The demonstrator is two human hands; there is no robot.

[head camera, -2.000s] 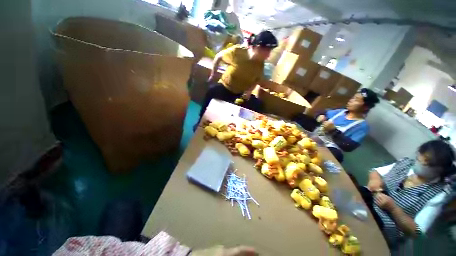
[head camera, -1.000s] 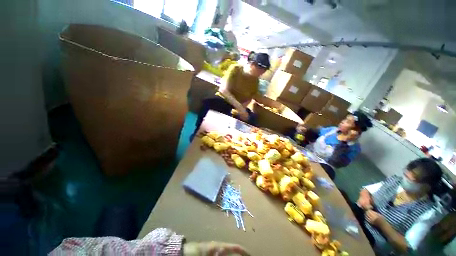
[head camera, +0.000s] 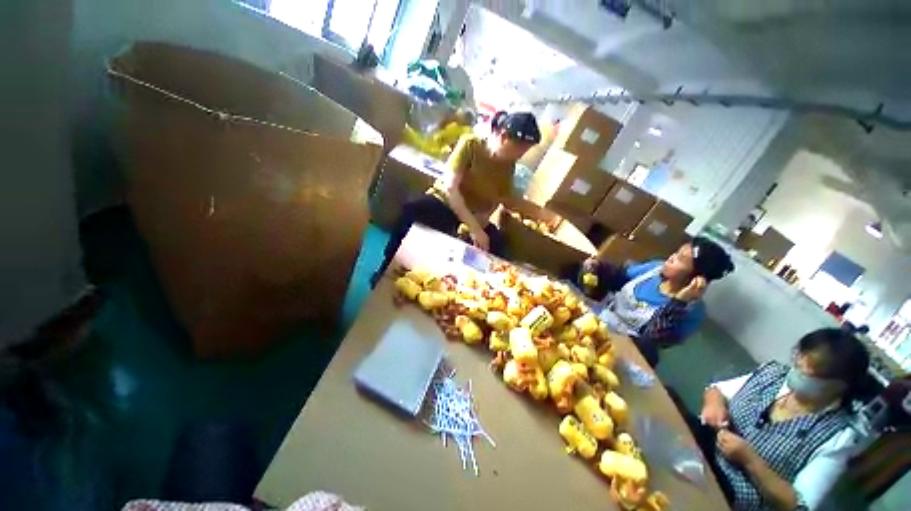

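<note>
A long pile of yellow plush pendants with orange limbs (head camera: 529, 344) runs from the far end of the table down its right side. A grey-blue stack of empty poly bags (head camera: 400, 367) lies on the left part of the table. A loose heap of thin white ties (head camera: 455, 414) lies against its right side. Only a patterned sleeve shows at the bottom edge; my left hand is cut off by the frame. My right hand is not in view.
The brown tabletop (head camera: 345, 454) is in front of me. A tall open carton (head camera: 250, 220) stands at left. Three people sit around the far and right sides. An open carton with yellow toys (head camera: 544, 240) and stacked boxes (head camera: 579, 160) are behind. Clear bags (head camera: 671, 449) lie at right.
The sleeve has dropped lower and the hand beyond its cuff has left the picture. The view has shifted slightly. The person in blue has raised a hand to the head.
</note>
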